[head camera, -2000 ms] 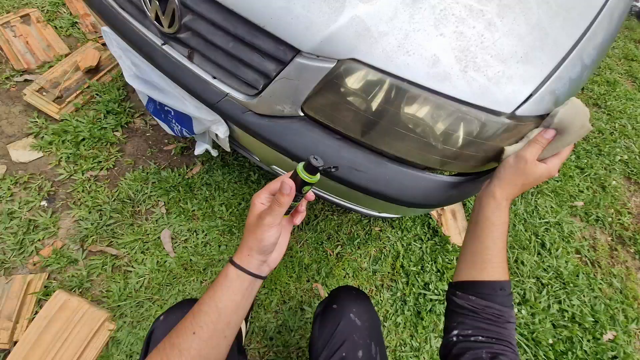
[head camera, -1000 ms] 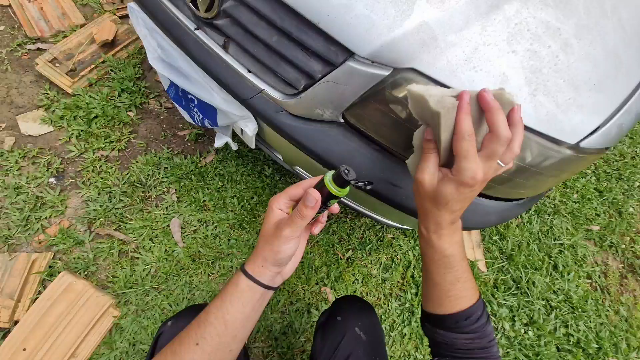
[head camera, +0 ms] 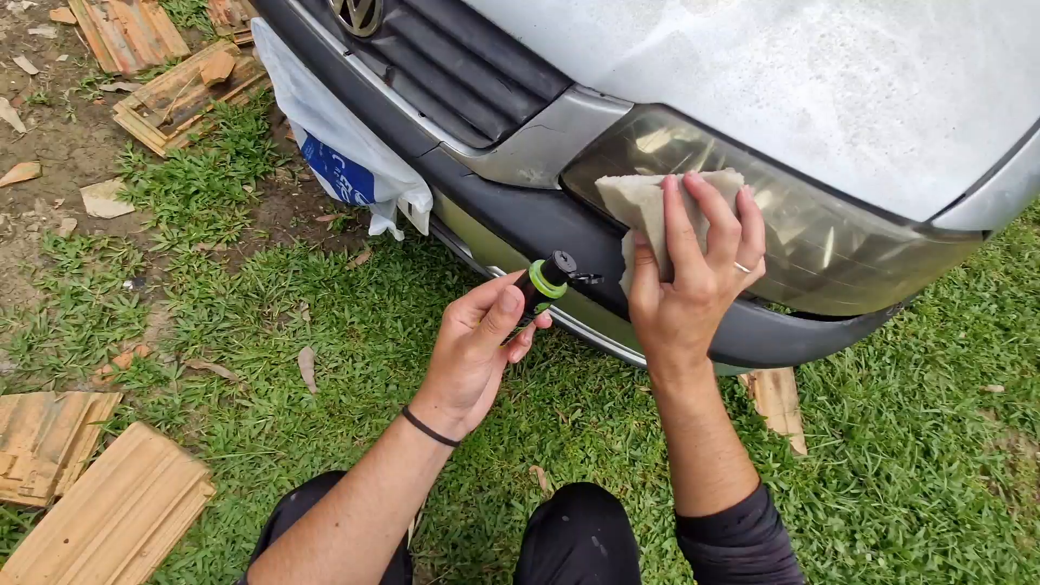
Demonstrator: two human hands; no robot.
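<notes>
My left hand (head camera: 487, 341) is closed around a small black bottle (head camera: 546, 284) with a bright green ring and an open flip cap, tilted in front of the car's black bumper (head camera: 536, 223). With spread fingers my right hand (head camera: 699, 260) presses a folded pale cloth (head camera: 642, 203) against the inner part of the yellowed, hazy headlight (head camera: 845, 252). The outer part of the lens shows to the right of that hand. Above it lies the worn silver hood (head camera: 780, 89), and the dark grille (head camera: 463, 65) is at the upper left.
A white and blue plastic bag (head camera: 333, 154) hangs from the bumper. Broken clay roof tiles (head camera: 114, 504) lie on the grass at lower left, more tiles (head camera: 191, 93) at upper left. Another flat piece (head camera: 776, 402) rests under the bumper's right side. My knees (head camera: 578, 532) are below.
My right hand and the cloth have moved from the outer end of the headlight to its inner part. My left hand still holds the bottle.
</notes>
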